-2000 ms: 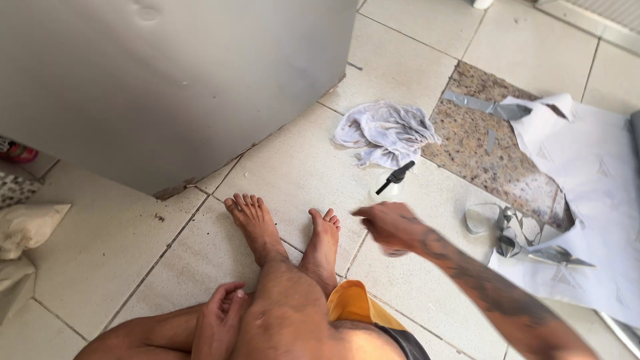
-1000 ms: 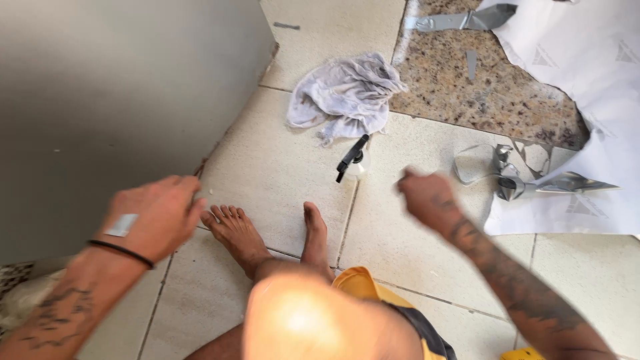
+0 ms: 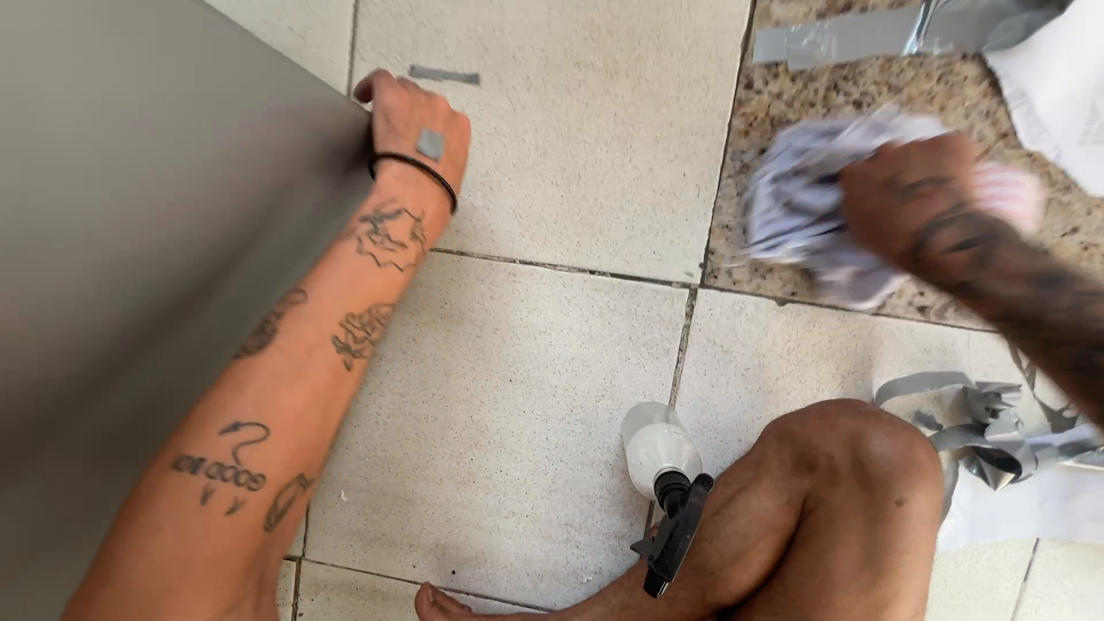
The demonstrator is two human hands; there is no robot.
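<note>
My left hand (image 3: 421, 129) is at the edge of a large grey panel (image 3: 172, 172), its fingertips curled round the corner and partly hidden. A small grey piece of tape (image 3: 430, 145) sticks to the back of this hand. At the upper right, my right hand (image 3: 910, 194) is closed on a crumpled white and grey cloth (image 3: 798, 194), both blurred, over a speckled granite slab (image 3: 871, 82). A spray bottle (image 3: 662, 448) with a black trigger head stands on the tiles beside my leg.
A strip of grey tape (image 3: 444, 75) lies on the tiled floor (image 3: 535, 362) past my left hand. More silvery tape (image 3: 837, 39) is on the granite. Crumpled tape (image 3: 992, 431) and white sheeting (image 3: 1018, 513) lie at the right, near my bent knee (image 3: 854, 466).
My right hand, empty before, now has the cloth, which lay on the floor tiles earlier. My left hand has moved forward along the panel's edge. The view has shifted closer to the floor.
</note>
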